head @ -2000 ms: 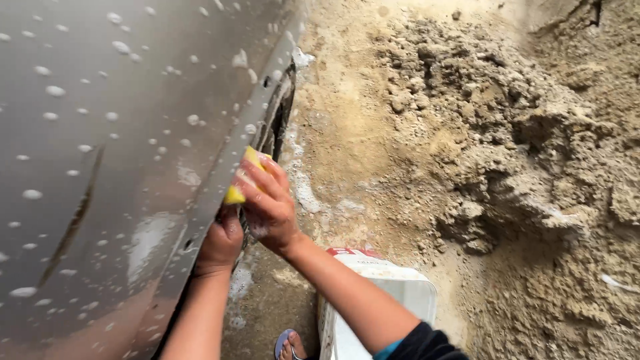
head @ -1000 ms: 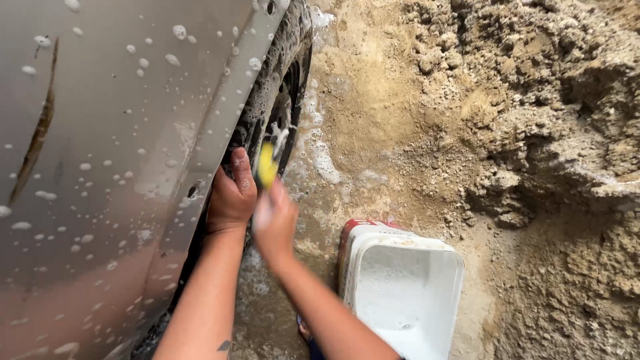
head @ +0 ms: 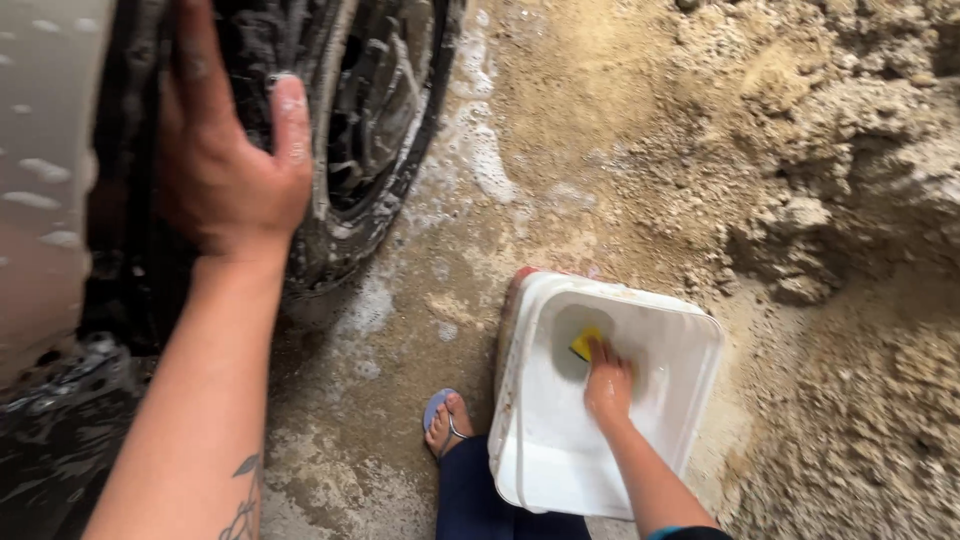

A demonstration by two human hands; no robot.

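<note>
My left hand (head: 232, 165) rests with thumb spread against the soapy black tire (head: 326, 259) inside the car's wheel arch, holding nothing that I can see; its fingertips run out of view at the top. Foam streaks the wheel rim (head: 379, 112). Beside it, the silver car body panel (head: 45, 225) carries soap spots. Lower right, my right hand (head: 609, 386) reaches down inside a white plastic bucket (head: 517, 420), its fingers on a yellow sponge (head: 585, 343) with a dark side, at the shallow water in the bottom.
A foot in a flip-flop (head: 448, 420) stands left of the bucket. Foam (head: 487, 157) lies on the wet, dirty ground by the wheel. Heaped earth and rubble (head: 810, 225) fill the right side.
My right hand has moved with the yellow sponge from the wheel down into the bucket. My left hand stays at the wheel arch, its thumb now on the tire. The view has shifted toward the bucket.
</note>
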